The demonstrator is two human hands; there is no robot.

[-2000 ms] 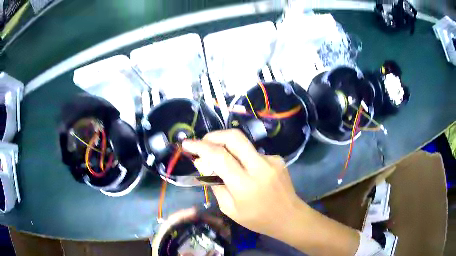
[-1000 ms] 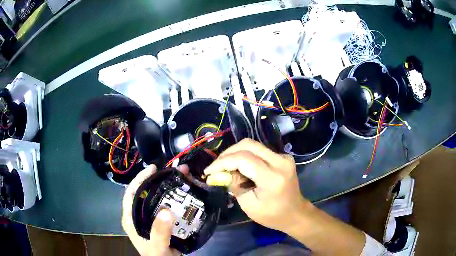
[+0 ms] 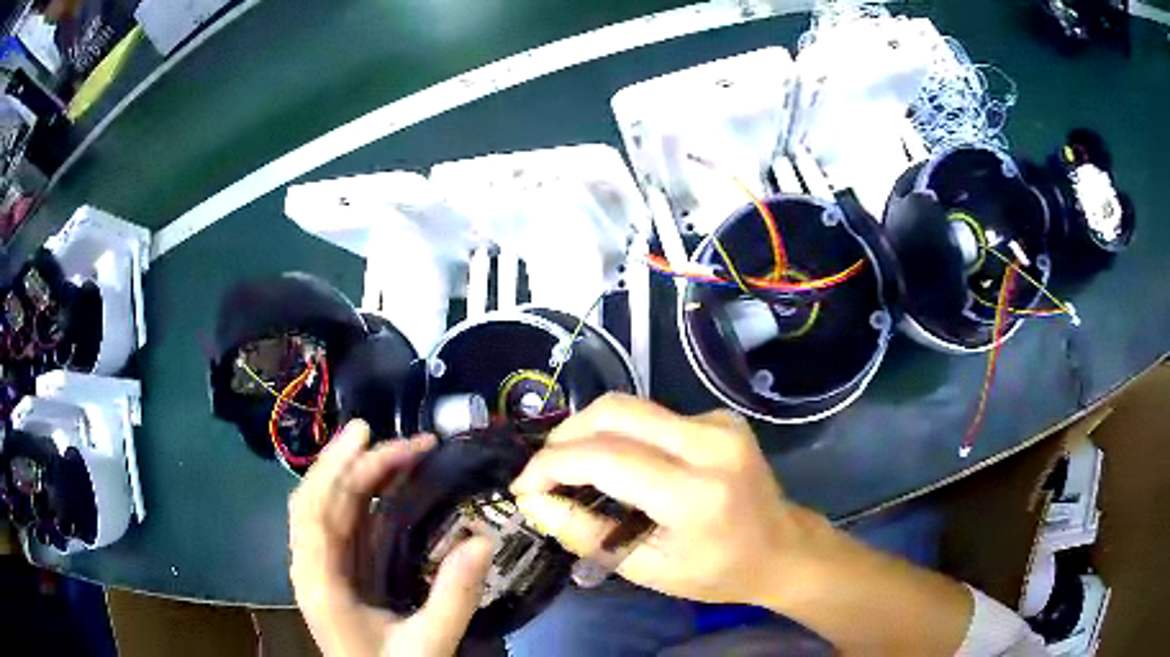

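Observation:
My left hand [image 3: 353, 552] holds a black rounded camera head shell [image 3: 411, 513] low in front of me, thumb on its inner side. A silvery circuit board [image 3: 494, 546] shows inside the shell; it is blurred. My right hand [image 3: 667, 501] is at the shell's right side, with fingertips pinched together over the board's upper edge. A yellow patch shows at its fingertips. What the fingertips pinch is too blurred to tell. Just behind the hands, a black bowl-shaped base housing [image 3: 475, 359] lies open, with a silvery motor [image 3: 459, 413] and a yellow wire ring [image 3: 529, 393] inside.
More open black housings [image 3: 783, 366] with red, orange and yellow wires stand left and right on the green bench [image 3: 193, 513]. White brackets [image 3: 699, 122] stand behind them. A tangled white string pile [image 3: 962, 96] is at back right. A brown carton [image 3: 1129, 513] holds units at lower right.
The left hand came in with the shell, which has since tilted. The right hand moved from the housing down to the shell's board. The view has shifted, and the housing behind has turned slightly.

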